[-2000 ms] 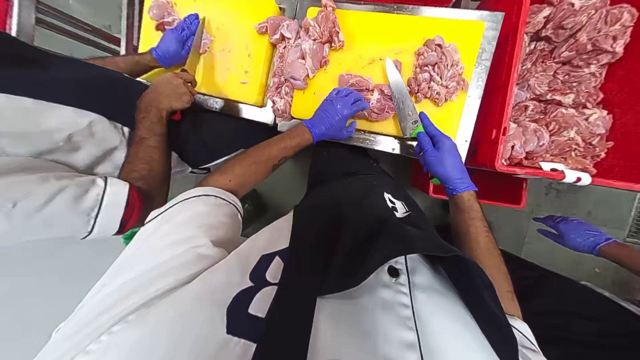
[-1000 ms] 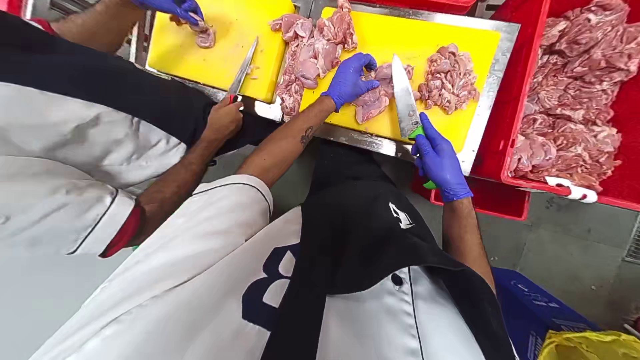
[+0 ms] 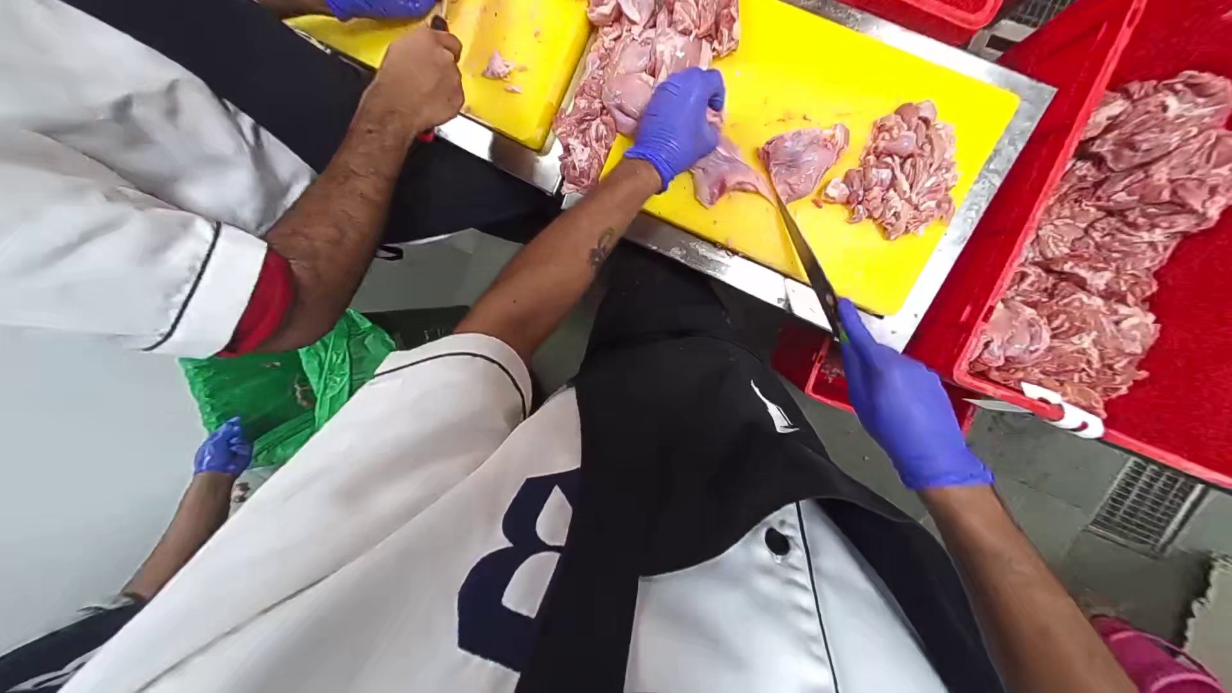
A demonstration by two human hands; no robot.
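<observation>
My left hand (image 3: 680,117), in a purple glove, grips one end of a raw meat piece (image 3: 727,175) on a yellow cutting board (image 3: 770,72). My gloved right hand (image 3: 895,399) holds a knife (image 3: 807,255) by its handle, its blade reaching over the board's near edge with the tip between that piece and another meat piece (image 3: 805,162). A pile of cut meat (image 3: 903,171) lies to the right on the board. Larger raw pieces (image 3: 640,72) are heaped at the board's left end, beyond my left hand.
Red crates (image 3: 1068,159), one with much raw meat (image 3: 1088,260), stand at the right. At the left a co-worker's bare hand (image 3: 414,82) holds a knife by a second yellow board (image 3: 525,67). Another person's gloved hand (image 3: 223,448) is near a green plastic bag (image 3: 279,385) lower left.
My right hand has drawn back toward my body, and the knife now slants with its tip near the meat. Two pieces now lie apart between my left hand and the cut pile.
</observation>
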